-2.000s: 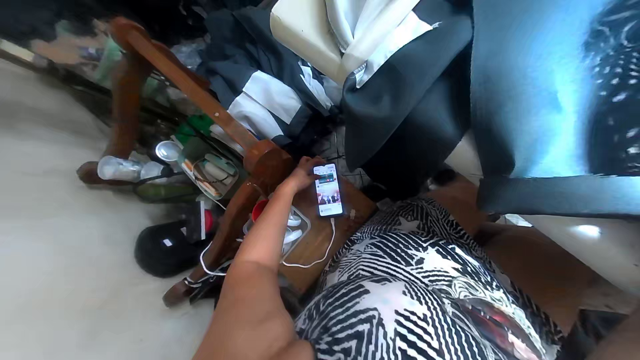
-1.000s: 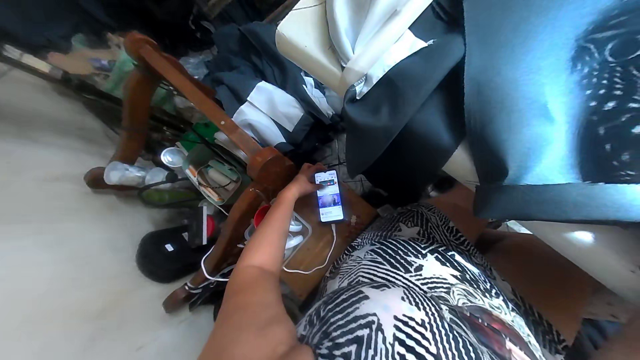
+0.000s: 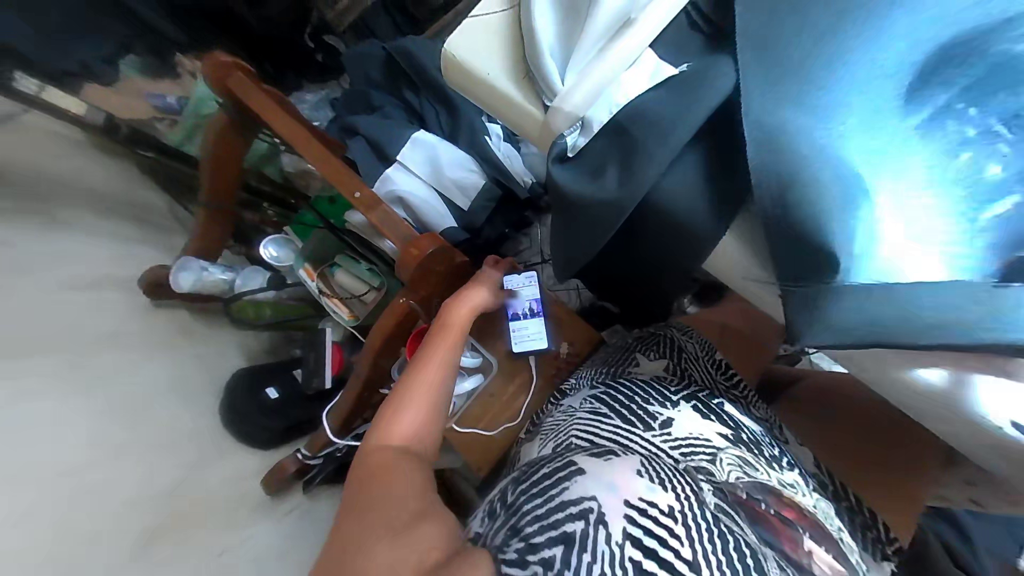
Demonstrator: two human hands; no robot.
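My left hand (image 3: 490, 286) reaches to the upper left edge of a smartphone (image 3: 526, 316), with a fingertip over its lit screen and the other fingers beyond its top corner. The phone lies face up on a brown wooden surface (image 3: 490, 400), and a white charging cable (image 3: 512, 424) runs from its lower end. Beside my forearm, a clear plastic container (image 3: 482, 376) holds white items; a red round thing (image 3: 416, 342) is partly hidden by the arm. My right hand is out of view.
A wooden frame (image 3: 320, 164) stands at the left, near a green basket (image 3: 340, 276) of small items, plastic cups (image 3: 200, 276) and a black cap-like object (image 3: 268, 404). Dark and white cloth (image 3: 436, 172) is heaped behind. Black sheet material (image 3: 648, 176) hangs near a cream machine body (image 3: 492, 68).
The picture on the phone's screen has changed. My left hand stays at the phone's upper edge, with only slight finger movement, and the phone remains in place.
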